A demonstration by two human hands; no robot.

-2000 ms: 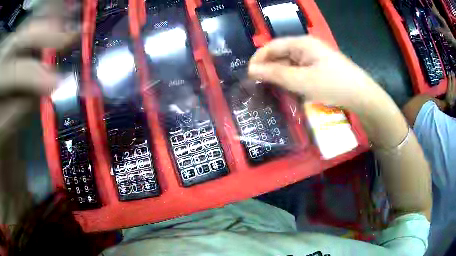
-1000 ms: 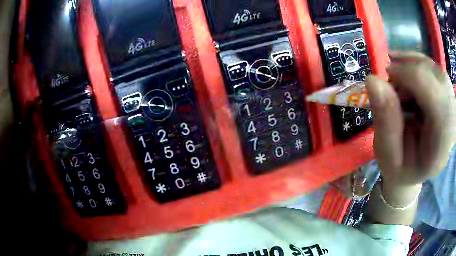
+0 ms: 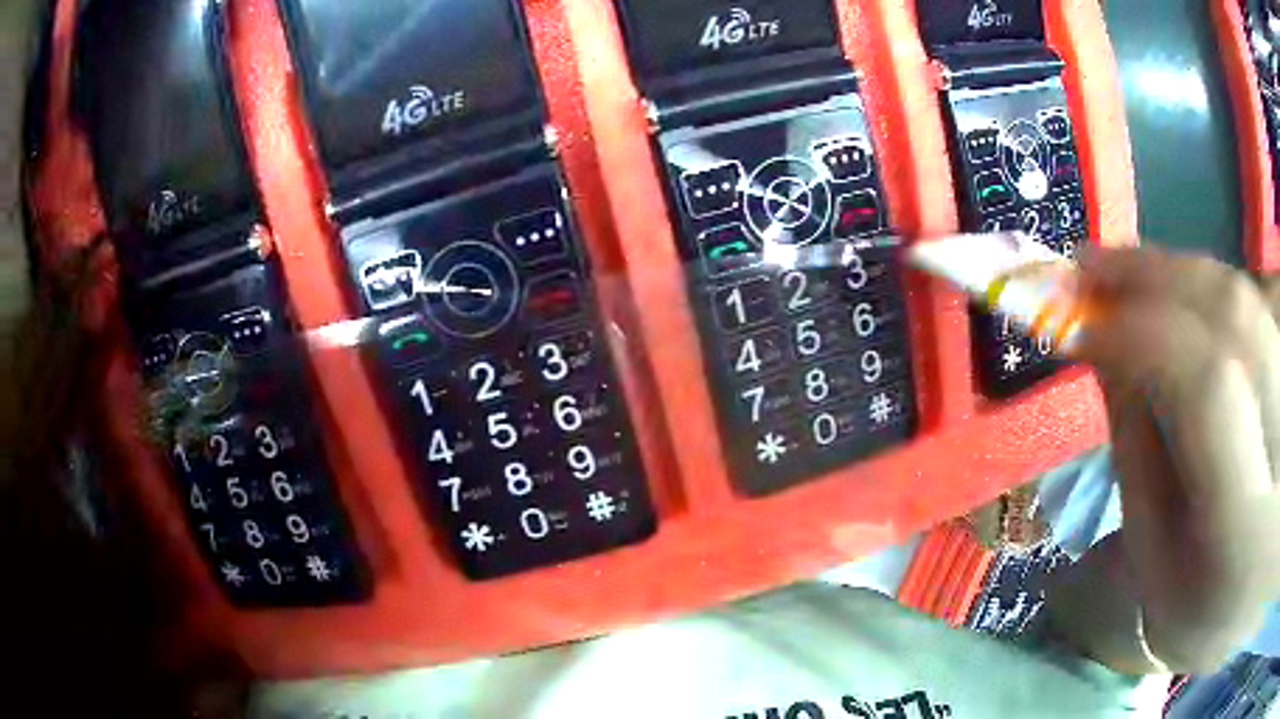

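Several open black flip phones [image 3: 512, 421] lie in slots of a red-orange tray [image 3: 562, 618], their white-digit keypads facing up. My right hand [image 3: 1186, 407], blurred, holds a white and orange plastic card [image 3: 1004, 267] over the rightmost keypad [image 3: 1021, 211]. The card's tip is by the right edge of the neighbouring keypad [image 3: 807, 337], near its 3 key. A clear film [image 3: 625, 298] shows as a glossy edge running across the keypads from left to right. A dark blurred shape covers the left edge; I cannot tell whether it is my left hand.
A dark green surface [image 3: 1172, 113] lies right of the tray, with part of another red tray [image 3: 1261, 84] at the far right edge. Below right are red strips and dark items [image 3: 969, 583]. My pale shirt [image 3: 674, 667] is at the bottom.
From two seconds ago, the view has moved closer to the keypads and the card is now in my right hand. Since one second ago, the hand sits slightly lower and right in view.
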